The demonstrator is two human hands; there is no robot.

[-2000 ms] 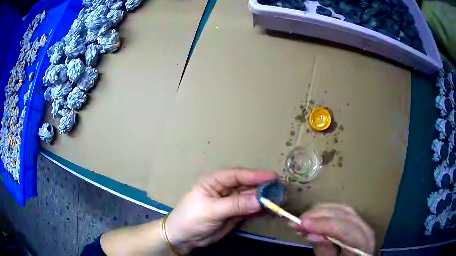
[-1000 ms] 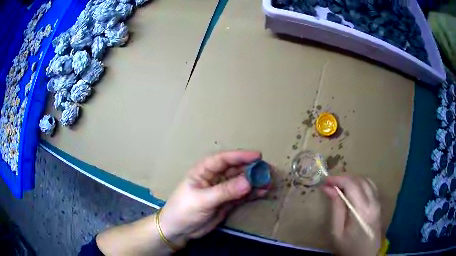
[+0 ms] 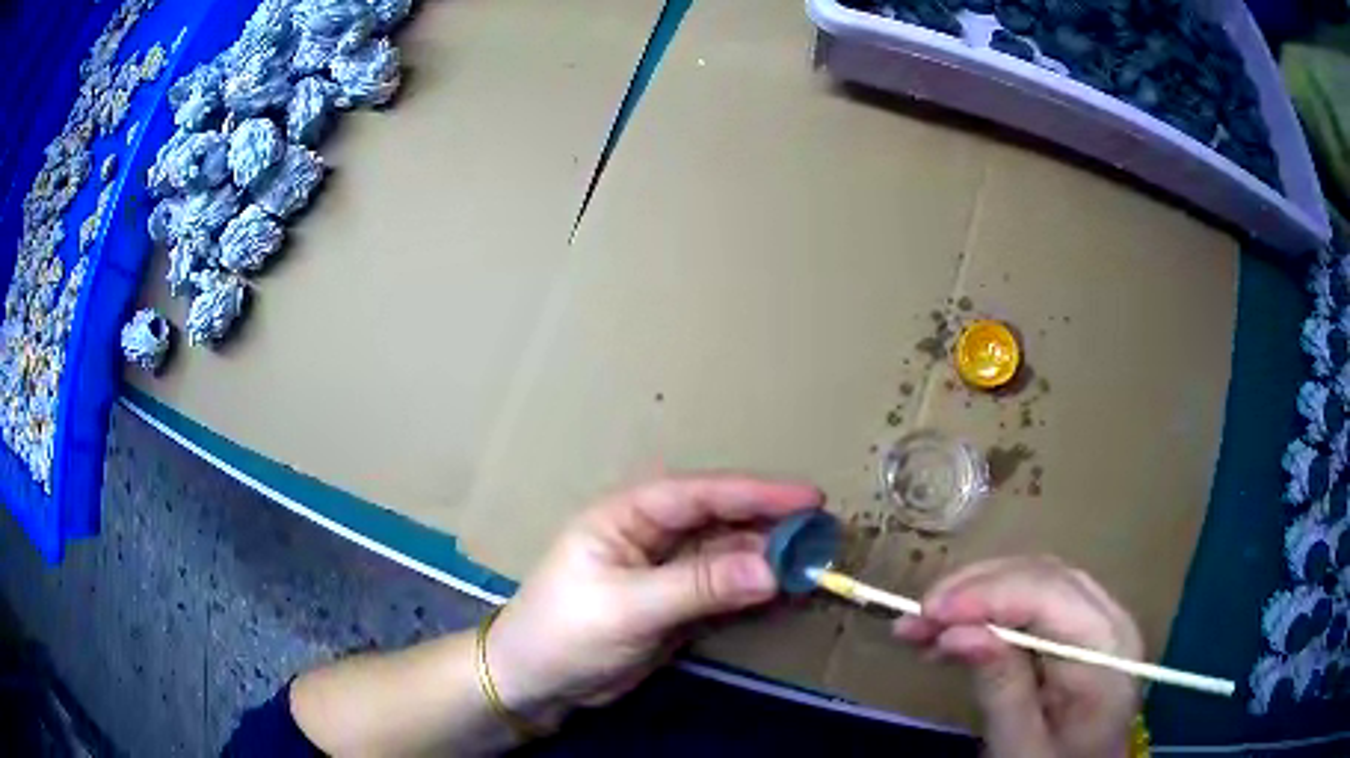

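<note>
My left hand [image 3: 652,570] holds a dark cap part [image 3: 801,549] between thumb and fingers, its hollow side turned to the right. My right hand [image 3: 1036,637] holds a small brush [image 3: 1073,649] by its thin pale stick. The brush's yellowish tip is at the rim or inside of the cap part. The clear dish [image 3: 934,480] stands on the cardboard just beyond the hands, with wet spots around it. The orange cup [image 3: 988,354] stands behind the dish.
A cardboard sheet [image 3: 740,267] covers the green bench. Pale ruffled parts [image 3: 255,151] are heaped at the left beside a blue tray [image 3: 101,319] of small pieces. A pale tub [image 3: 1066,107] of dark parts is at the upper right. Joined pieces [image 3: 1310,504] line the right edge.
A second ago the brush tip was at the clear dish; now it is at the cap part in my left hand. The view has shifted slightly.
</note>
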